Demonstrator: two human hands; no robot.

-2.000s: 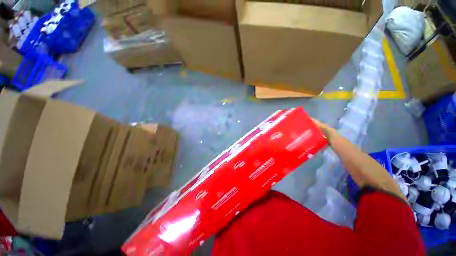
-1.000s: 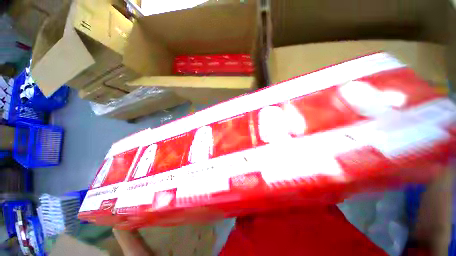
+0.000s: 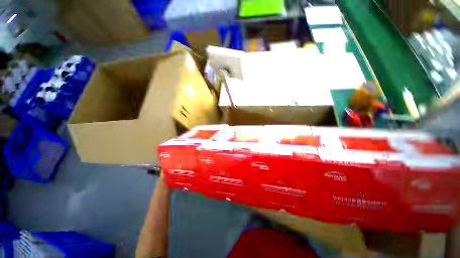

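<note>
A row of closed retail boxes (image 3: 302, 176) is held up as one bar across the middle and right, blurred by motion. Its red sides with white print face me and its white and red faces point up. My left hand (image 3: 161, 185) supports the row's left end from below and behind, its fingers mostly hidden by the boxes. The row's right end reaches the picture's right edge, and I cannot make out my right hand there.
An open brown carton (image 3: 103, 141) stands on the floor at left, with blue crates (image 3: 35, 151) beyond it. White boxes or flaps (image 3: 297, 78) lie behind the row. A green bench (image 3: 398, 60) runs along the upper right. Brown cardboard (image 3: 323, 234) shows below the row.
The view has swung from the floor cartons toward the green bench. The row has turned, so its red printed sides face me instead of the white and red picture sides seen a second ago.
</note>
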